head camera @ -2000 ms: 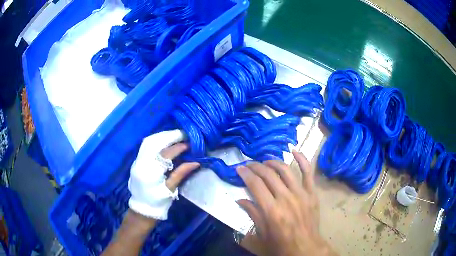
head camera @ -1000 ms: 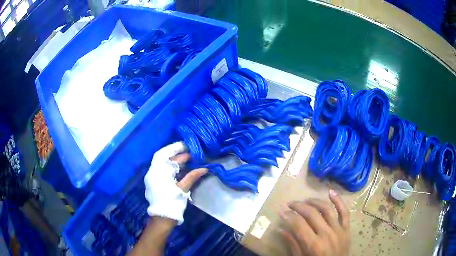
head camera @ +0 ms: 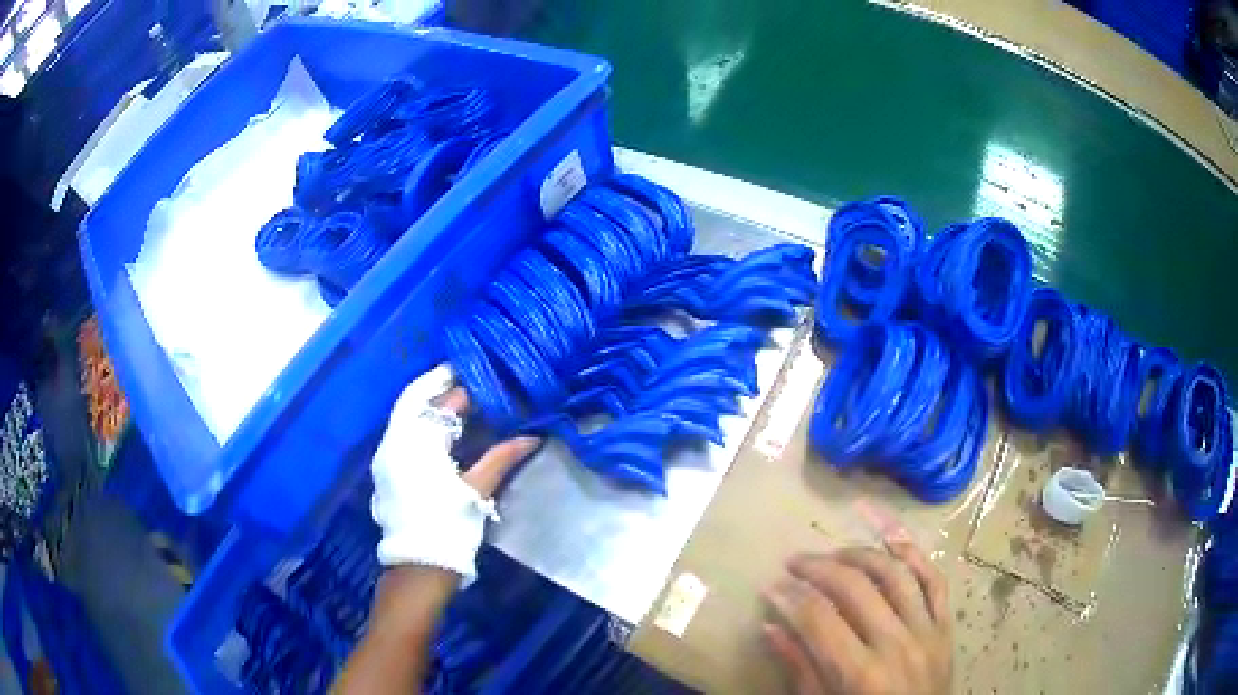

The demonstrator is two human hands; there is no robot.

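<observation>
Ringed strips (head camera: 577, 278) lie in overlapping rows beside the bin, their ovals upright and their wavy tails (head camera: 665, 394) pointing right. My left hand (head camera: 432, 475), in a white knit glove with bare fingertips, is at the near end of the row. Its index finger touches the nearest ring and its thumb is spread below. The rings partly hide its fingers, so a grip cannot be made out. My right hand (head camera: 869, 611), bare and slightly blurred, is over the cardboard with fingers apart and nothing seen in it. The bottom edge cuts it off.
Bundles of oval rings (head camera: 903, 407) stand on the cardboard (head camera: 740, 543) at right. A small white cup (head camera: 1073, 497) with a thin stick is near them. A blue bin (head camera: 340, 333) with rings is at left, another bin (head camera: 204, 611) below. A green conveyor (head camera: 842, 109) runs behind.
My right hand has left the wavy tail of the nearest strip and moved right, over the cardboard. That tail now lies against the others. My left hand remains at the near row end. The view has shifted.
</observation>
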